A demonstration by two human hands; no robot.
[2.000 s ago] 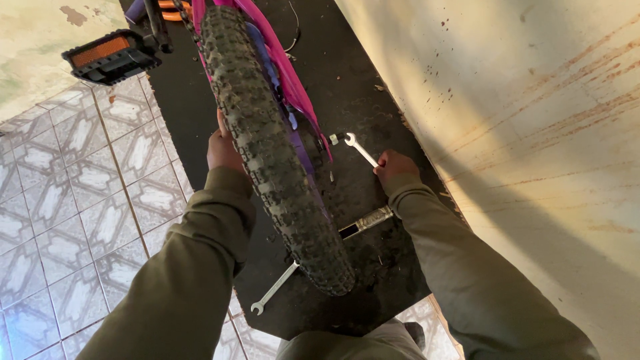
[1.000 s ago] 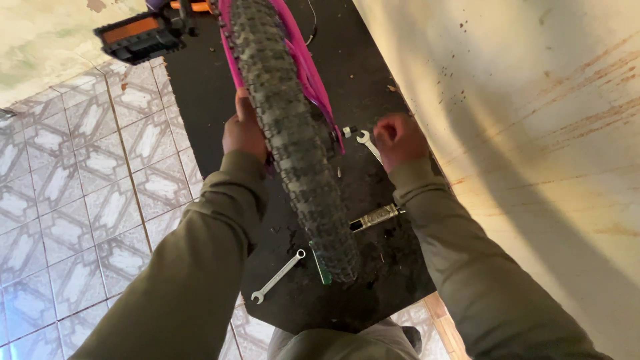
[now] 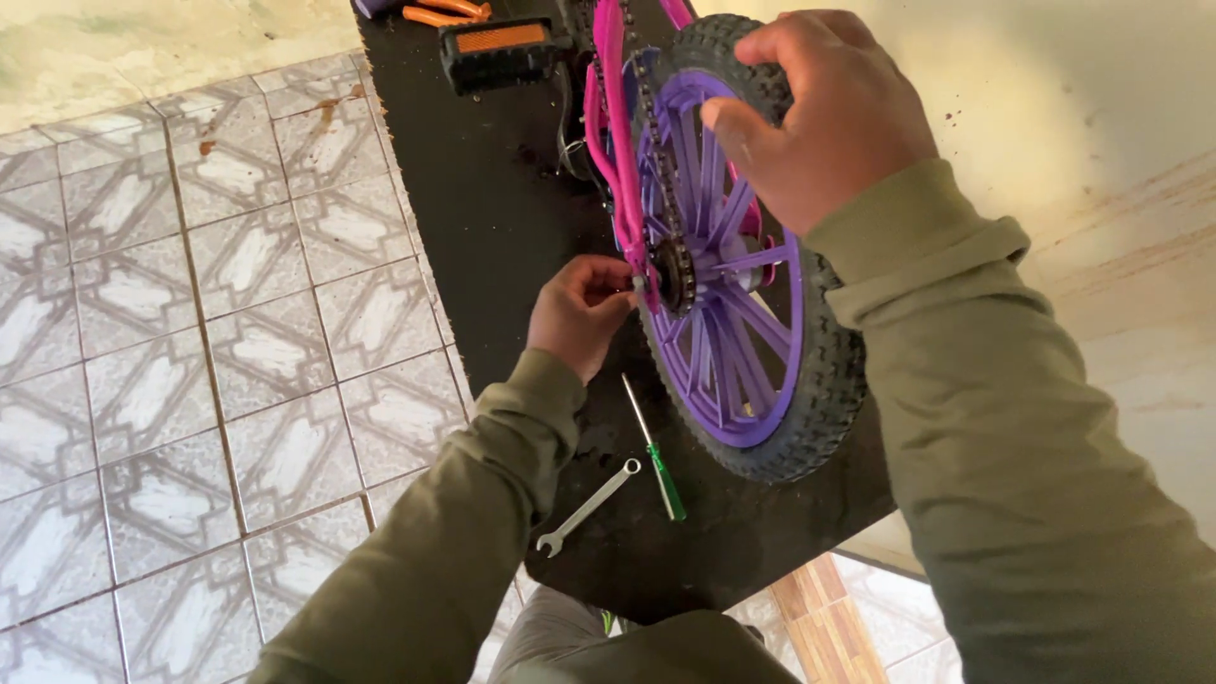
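Observation:
A bicycle wheel with purple spokes [image 3: 750,332] and a knobby black tyre [image 3: 836,380] stands tilted in a pink frame [image 3: 617,152]. The fingers of my left hand [image 3: 584,309] are at the axle end [image 3: 638,283], beside the rear sprocket [image 3: 676,275] and chain [image 3: 665,180]; whether they grip a nut there I cannot tell. My right hand [image 3: 826,114] rests at the top of the tyre, thumb and fingers apart. Below the left hand, a combination wrench [image 3: 591,508] and a green-handled screwdriver [image 3: 665,480] lie on the dark board.
The dark board [image 3: 475,209] lies under the bicycle. A black pedal with an orange reflector [image 3: 499,52] juts out at the upper left, near an orange-handled tool [image 3: 445,11]. A pale wall [image 3: 1092,123] borders the right side, and floor tiles [image 3: 190,332] the left.
The wheel has turned from nearly edge-on to show its spoked side. My right hand has left the wrench near the axle for the tyre's top. My left hand has moved to the axle end.

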